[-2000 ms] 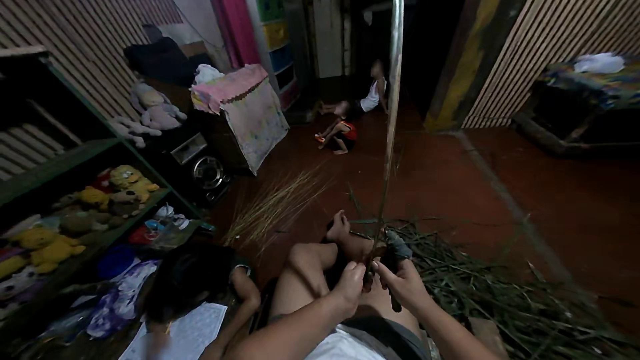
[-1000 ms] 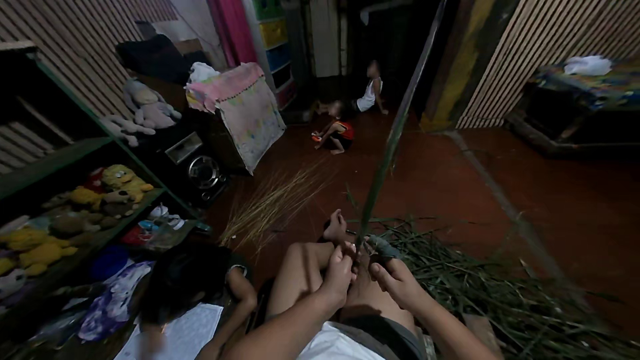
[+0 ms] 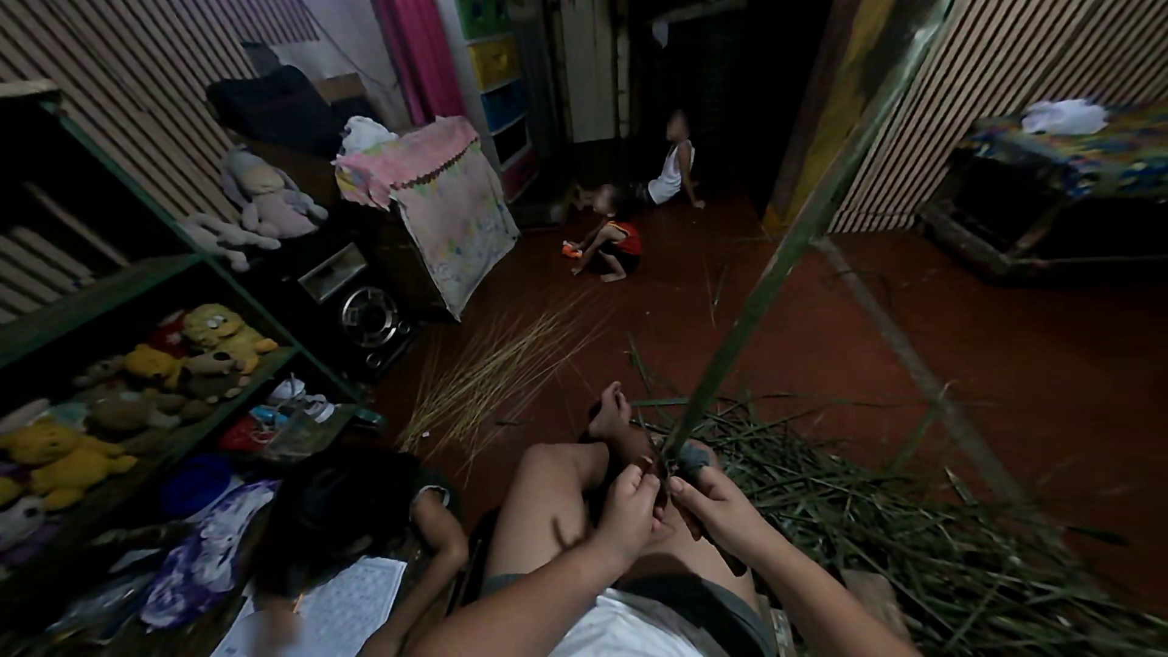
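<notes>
A long green palm leaflet rises from between my hands and leans to the upper right. Its lower end is at the fingertips of my left hand, which pinches it above my lap. My right hand is close beside the left, thumb at the leaflet's base; a dark object, perhaps a knife handle, shows partly under its fingers. Green leaf strips lie heaped on the floor to the right of my legs. Thin, yellowish leaf midribs are spread on the floor ahead, left of my foot.
At lower left a person bends over a sheet of paper. Two people sit or squat on the floor ahead. A shelf with stuffed toys and a black speaker stand at left, a low covered table at right.
The leaflet was nearly upright two seconds ago and now leans well to the right, its broad green face showing. Both hands have stayed close together above the lap.
</notes>
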